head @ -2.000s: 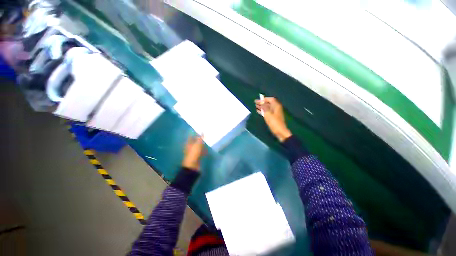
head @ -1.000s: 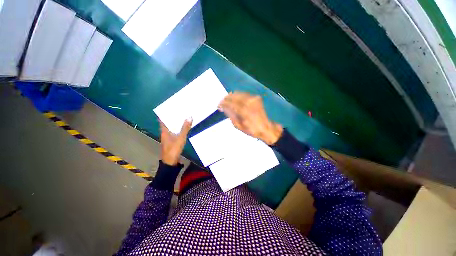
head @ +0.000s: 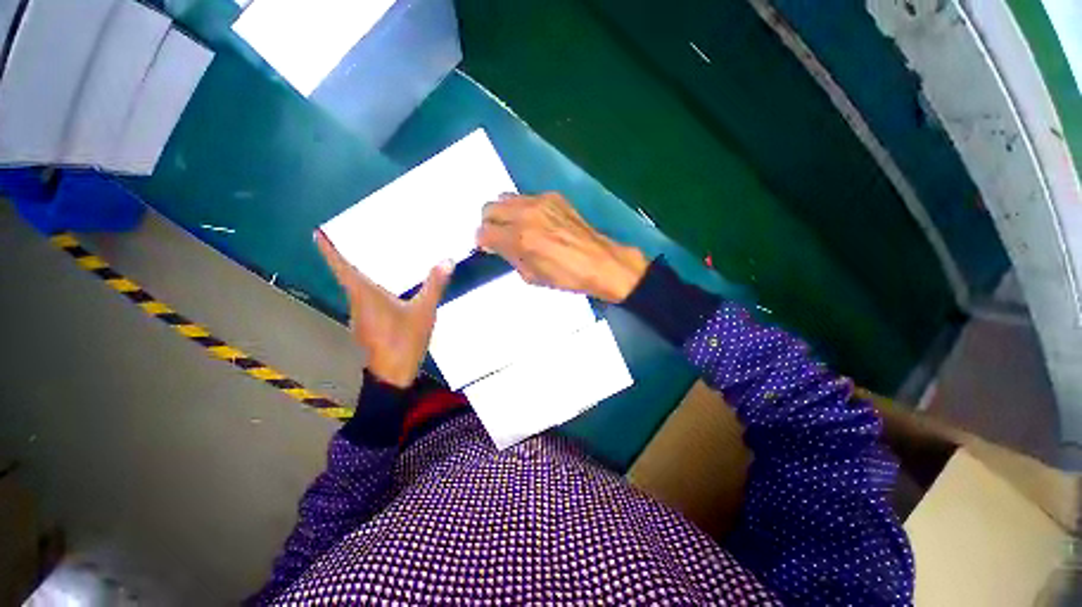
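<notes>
A white retail box [head: 415, 213] lies on the teal-green bench in front of me. My left hand [head: 392, 308] holds its near left edge between spread thumb and fingers. My right hand [head: 558, 247] has its fingertips on the box's right edge; whether they pinch something small there is hidden. Two more white boxes [head: 534, 362] lie side by side nearer my body, just below the held box.
More white boxes stand at the top [head: 380, 71] and at the upper left [head: 101, 83]. A blue bin [head: 83, 204] is on the floor at left, by yellow-black tape [head: 190, 334]. An open brown carton [head: 997, 522] is at lower right. The dark green channel [head: 688, 154] runs beyond the bench.
Two seconds ago both hands were apart, the right one raised with a small white item. Now both are at one box. Since one second ago the view has shifted slightly and the right fingers remain at its edge.
</notes>
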